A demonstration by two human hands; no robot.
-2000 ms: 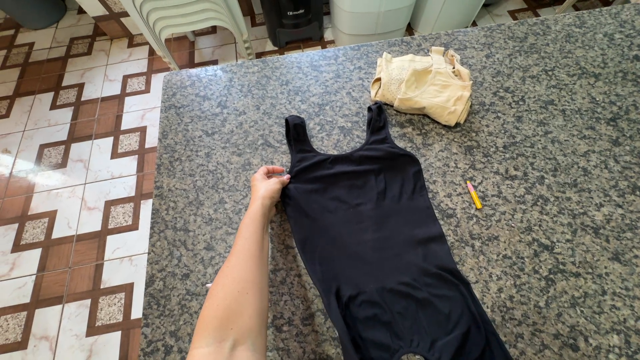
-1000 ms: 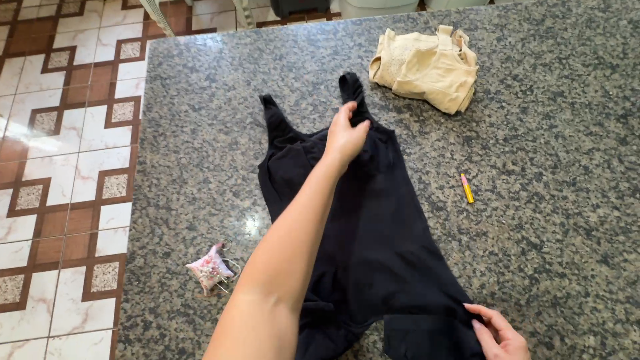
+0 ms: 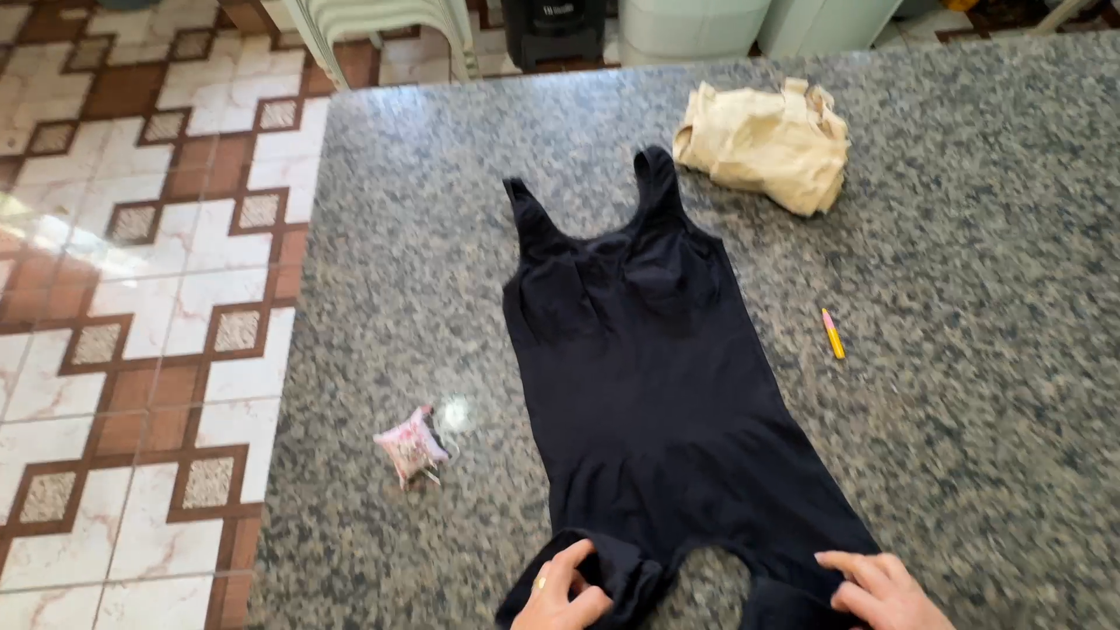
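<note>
A black sleeveless bodysuit with short legs [image 3: 652, 376] lies spread on a speckled granite countertop [image 3: 980, 367], its straps toward the far edge. At the bottom, my left hand [image 3: 564, 591] is on the folded, bunched left leg opening; a ring shows on one finger. My right hand [image 3: 884, 591] rests with bent fingers on the other leg, near its outer edge. Whether either hand pinches the cloth is unclear. Both hands are partly cut off by the frame's lower edge.
A bundled beige cloth garment [image 3: 761, 144] lies at the far side. A short yellow and pink pencil [image 3: 833, 334] is right of the bodysuit, a small pink pincushion [image 3: 413, 446] left of it. Stacked white chairs [image 3: 394, 22] stand beyond the counter on the tiled floor [image 3: 149, 350].
My left hand has moved from the bodysuit's upper strap area down to the left leg. The bodysuit's left leg is now bunched open at the hem. My right hand remains at the right leg.
</note>
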